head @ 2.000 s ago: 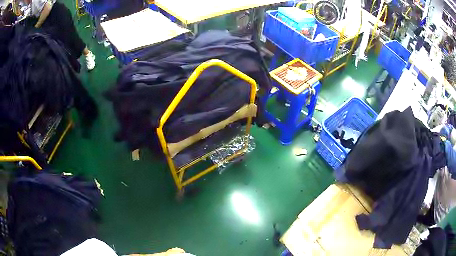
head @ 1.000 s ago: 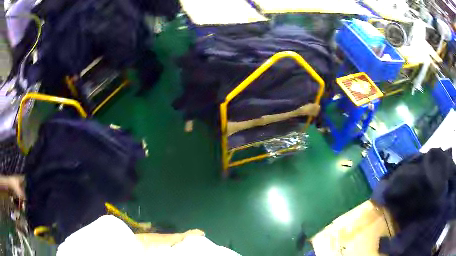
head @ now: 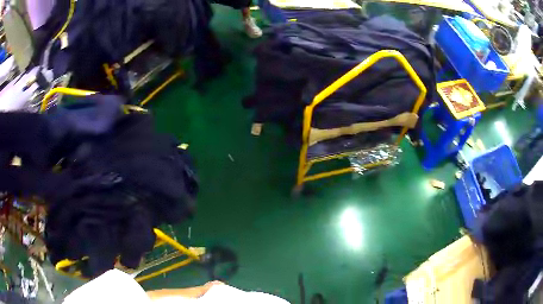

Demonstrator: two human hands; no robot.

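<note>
A large heap of dark navy cloth (head: 119, 172) lies over a yellow-framed trolley (head: 175, 243) at the left. Dark cloth also stretches from the heap to the left edge, with a small pale mark on it. My white clothing (head: 107, 291) shows at the bottom edge, with a strip of bare skin (head: 184, 291) beside it, likely part of my arm. No hand of mine can be made out. A tiny skin-toned patch under the heap's lower edge is too blurred to name.
A loaded yellow hoop-ended trolley (head: 306, 142) stands at centre right on the green floor (head: 268, 237). Right of it are a blue stool (head: 443, 142), a blue crate (head: 509, 163), cardboard (head: 449, 273) and dark cloth (head: 509, 231). Another loaded trolley (head: 161, 89) and a person's foot (head: 251, 25) are at the back.
The view has swung left, so things sit further right. The left heap has spread, and dark cloth now reaches the left edge, where a hand of unclear owner showed before.
</note>
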